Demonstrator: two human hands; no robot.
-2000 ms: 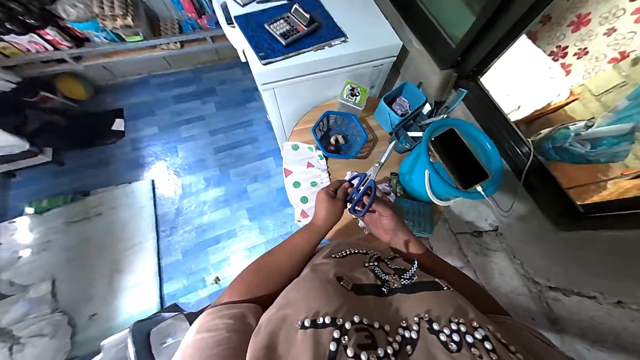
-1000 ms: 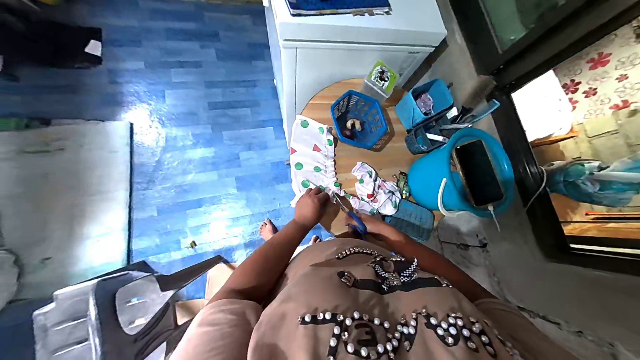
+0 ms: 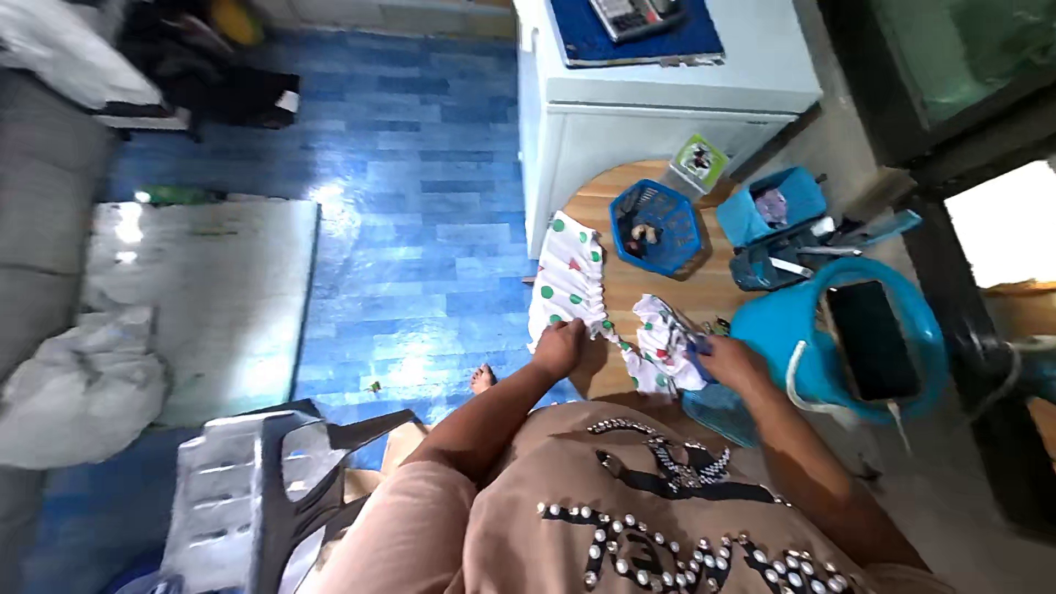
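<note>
My left hand (image 3: 561,346) grips the gathered edge of a white fabric piece (image 3: 568,268) with green dots and red shapes, which lies over the left side of a round wooden table (image 3: 606,186). My right hand (image 3: 733,363) holds scissors (image 3: 700,345) with blue handles, their blades pointing up and left over a second, crumpled piece of the same print (image 3: 660,342). Whether the blades are apart cannot be told. A narrow gathered strip runs between the two pieces. Just above them sits a blue plastic basket (image 3: 657,227) with small items inside.
A turquoise bucket (image 3: 763,326) with a phone (image 3: 872,338) on top stands at the right, below a blue caddy (image 3: 771,206) of tools. A small green-lidded container (image 3: 700,161) is at the table's back. Behind is a white cabinet (image 3: 660,132); a grey plastic chair (image 3: 247,495) stands lower left.
My hands, close together two seconds ago, are now apart. The right one has moved right with the scissors, away from the fabric edge where they were one second ago.
</note>
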